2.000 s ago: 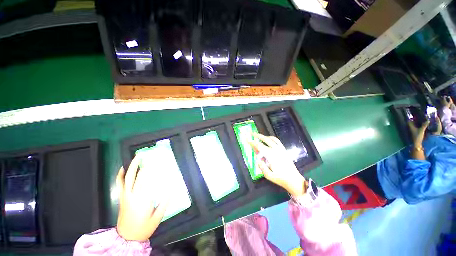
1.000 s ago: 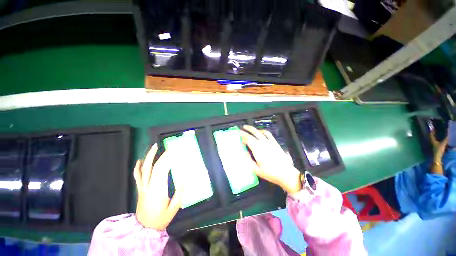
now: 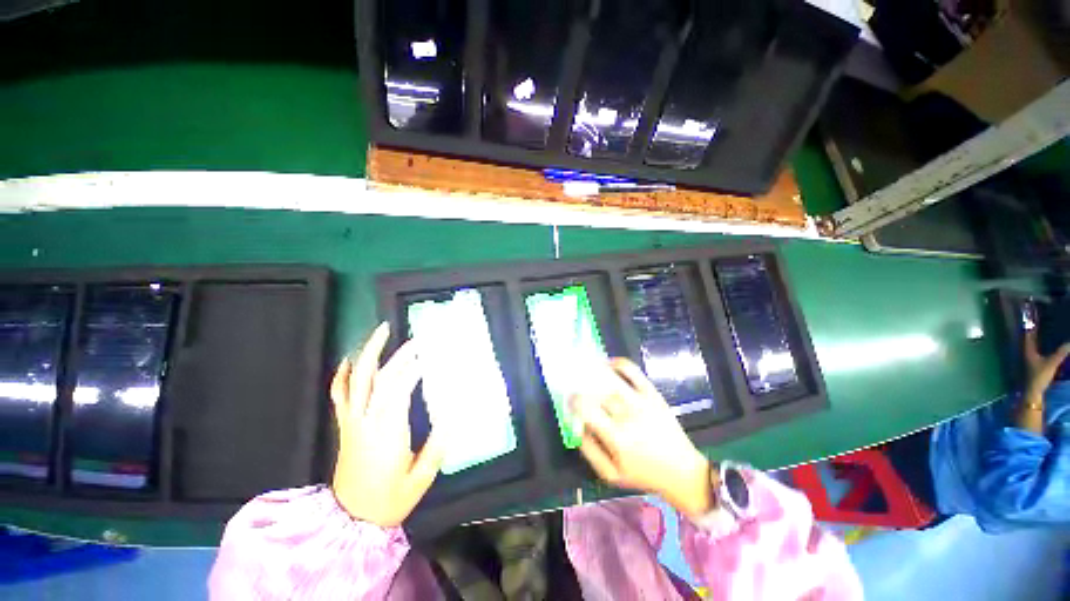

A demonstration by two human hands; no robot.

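Note:
A black phone tray [image 3: 604, 261] lies on the green bench with four smartphones in it. The leftmost smartphone [image 3: 467, 382] shows a bright white display with a pale green edge. My left hand [image 3: 385, 434] rests at its left side, fingers spread, holding nothing. The second smartphone [image 3: 557, 329] shows white with a green border. My right hand [image 3: 634, 432] lies over its lower right part, fingertips on or just above the screen; contact cannot be told. The two right smartphones [image 3: 669, 335] [image 3: 757, 323] have dark screens.
Another tray [image 3: 252, 393] at left holds dark phones beside a bare slot. A raised rear tray [image 3: 763, 106] stands behind on a wooden board [image 3: 469, 176] with a pen [image 3: 610, 188]. A metal bar [image 3: 962, 170] slants at right, near another person's blue sleeve [image 3: 997, 464].
My right hand has moved from the third phone to the second, then down its screen. The third phone's display has gone from green and white to dark. The view has shifted.

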